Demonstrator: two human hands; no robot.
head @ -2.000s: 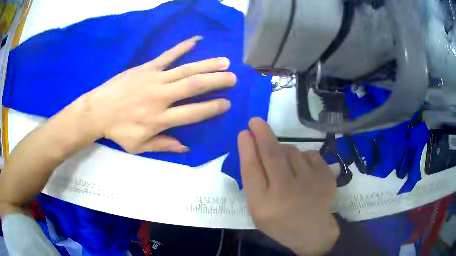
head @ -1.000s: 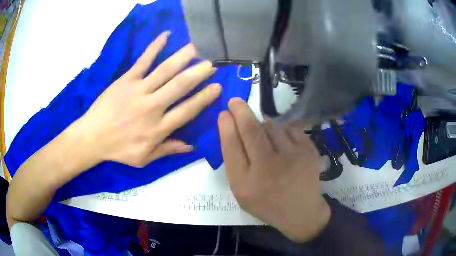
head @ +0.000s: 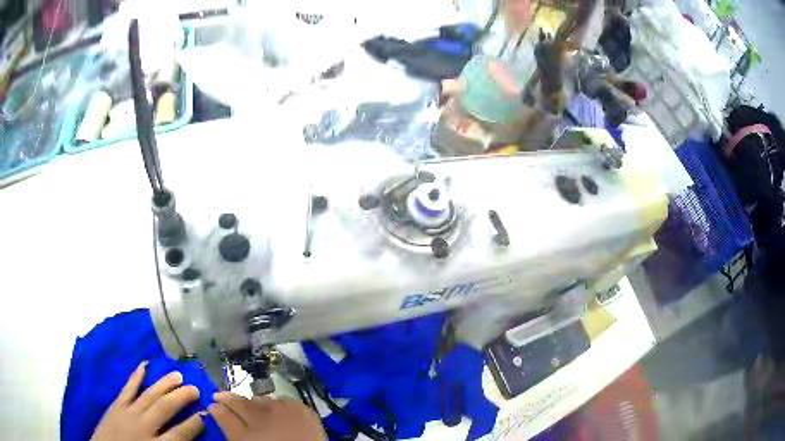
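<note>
A royal-blue cloth panel (head: 108,362) lies on the white table at the lower left, its right part running to the sewing machine's needle area. My left hand (head: 155,406) lies flat on it, fingers apart, cut off by the bottom edge. My right hand (head: 268,419) is beside it, just below the needle area (head: 258,370), fingertips at the cloth; its lower part is out of the picture, and whether it pinches the cloth is hidden. The white sewing machine (head: 361,293) with blue lettering spans the middle and hides part of the cloth. The presser foot is not clear.
Small blue pieces (head: 387,370) lie under the machine arm, with black handles, likely scissors, beside them. A black smartphone (head: 542,357) lies right of them. Light-blue baskets (head: 125,140) with thread cones stand at the back left. A blurred red crate (head: 615,413) is at lower right.
The view has tilted up and shows the whole machine. Both hands are now at the bottom edge, close together near the needle. The blue panel shows less and lies left of the needle.
</note>
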